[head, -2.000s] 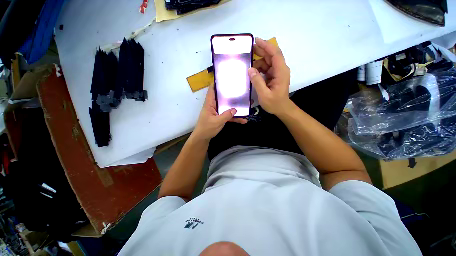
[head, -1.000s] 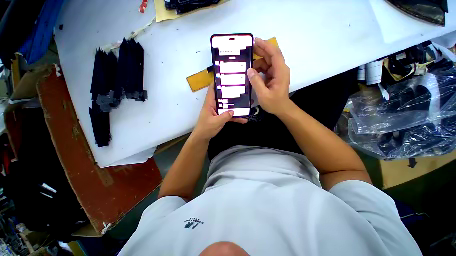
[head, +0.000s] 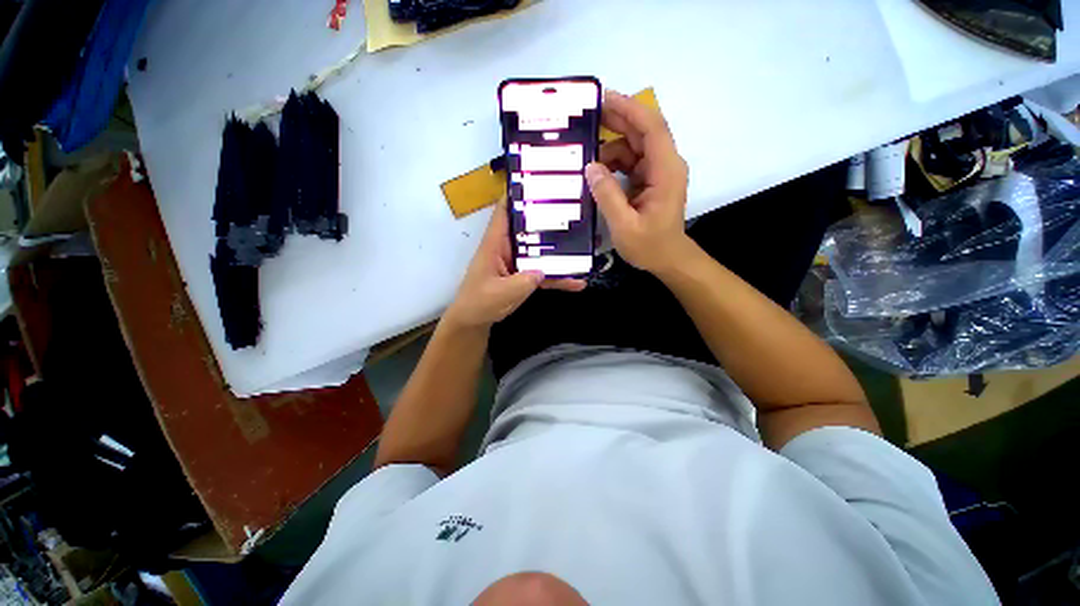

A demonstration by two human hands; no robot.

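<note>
A smartphone [head: 552, 178] with a lit screen of white and dark blocks is held upright over the table's near edge. My left hand [head: 500, 282] holds its lower left side, with the thumb at the bottom of the screen. My right hand [head: 643, 184] is at its right side, with the thumb against the screen's edge. A yellow pressing template [head: 473, 191] lies on the table behind the phone; its middle is hidden by the phone and my right hand. A small dark piece shows at the phone's left edge, on the template.
Dark cut pieces [head: 251, 184] lie in stacks on the white table [head: 403, 142] at the left. A dark pile [head: 444, 10] sits on yellow card [head: 387, 30] at the far side. The iron [head: 1001, 21] is far right. Plastic-bagged goods [head: 947, 272] are below right, brown board [head: 195, 391] left.
The phone screen has gone from a bright white glow to white and dark blocks. My left thumb has shifted slightly left and down at the screen's bottom. My right hand has barely moved.
</note>
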